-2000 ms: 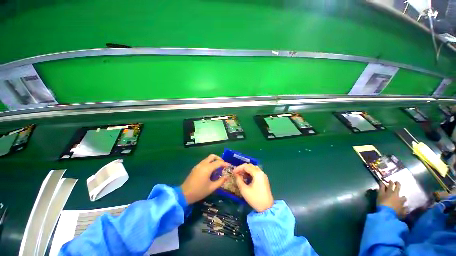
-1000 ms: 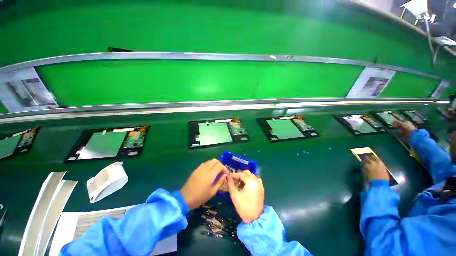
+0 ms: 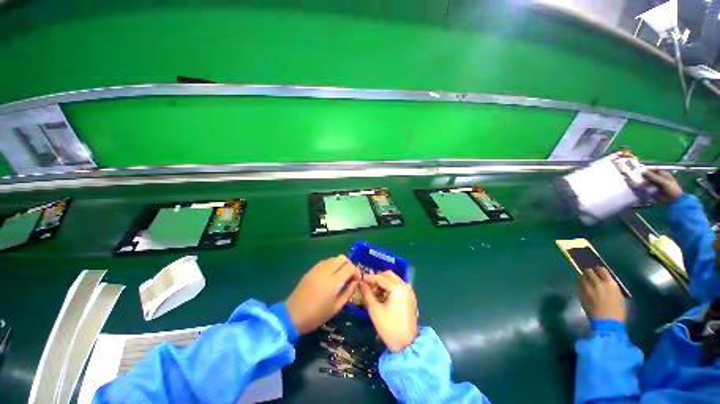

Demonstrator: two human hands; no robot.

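Observation:
My left hand (image 3: 322, 293) and my right hand (image 3: 391, 309) meet fingertip to fingertip over the blue parts bin (image 3: 381, 257). The fingers of both hands are pinched together; a tiny part seems to be between them, too small to make out. Small tan parts (image 3: 357, 297) show in the bin, partly hidden by my hands. A loose pile of small dark parts (image 3: 346, 353) lies just below my hands, beside the bin.
Open tablets (image 3: 357, 211) lie in a row along the green divider (image 3: 316, 134). At left are long strips (image 3: 67, 335), a folded white pad (image 3: 171, 287) and a tape sheet (image 3: 103, 355), partly under my left sleeve. At right a neighbouring worker (image 3: 604, 298) holds a tablet (image 3: 601, 188).
My hands have drawn together at the fingertips and moved slightly left. The row of tablets has shifted right. The neighbouring worker has lifted a tablet from the row.

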